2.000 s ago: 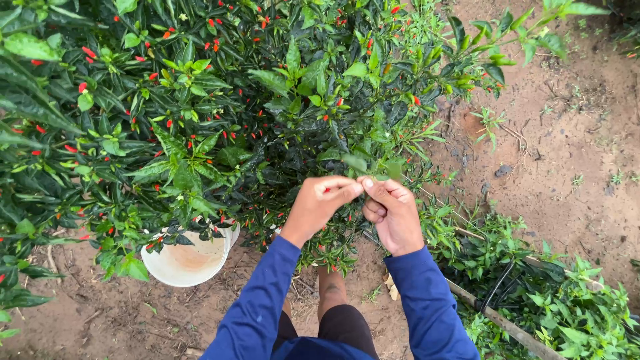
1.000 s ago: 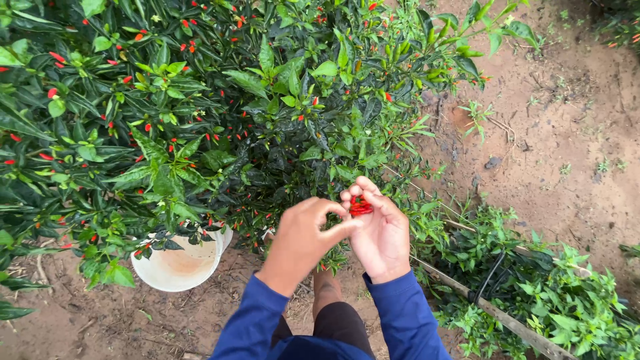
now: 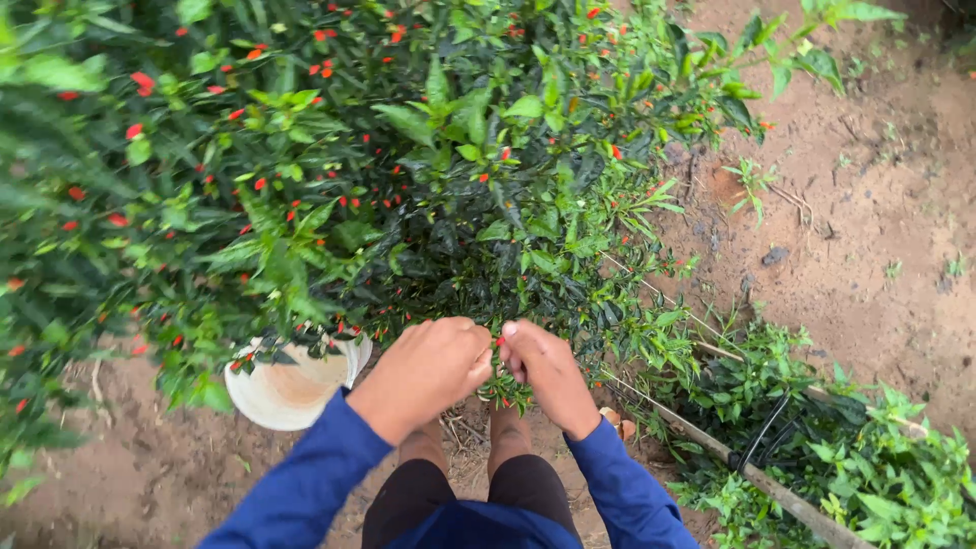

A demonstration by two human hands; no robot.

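Over the near edge of a chili pepper bush [image 3: 457,152] dotted with small red chilies, both hands are close together. My left hand [image 3: 431,370] is curled with its back up, fingertips toward the other hand; what it holds, if anything, is hidden. My right hand [image 3: 545,370] has its fingers folded around a small red chili [image 3: 501,341], whose tip shows by the thumb. A white bucket [image 3: 293,389] stands on the soil left of my left hand, partly under leaves, with a brownish stain inside.
Bare brown soil [image 3: 877,229] lies to the right. A wooden pole [image 3: 793,503] with a black tie and a thin string run past more green plants at the lower right. My legs are just below my hands.
One second ago my right palm was turned up with several red chilies in it; now its fingers are curled. My left hand has turned back-up beside it.
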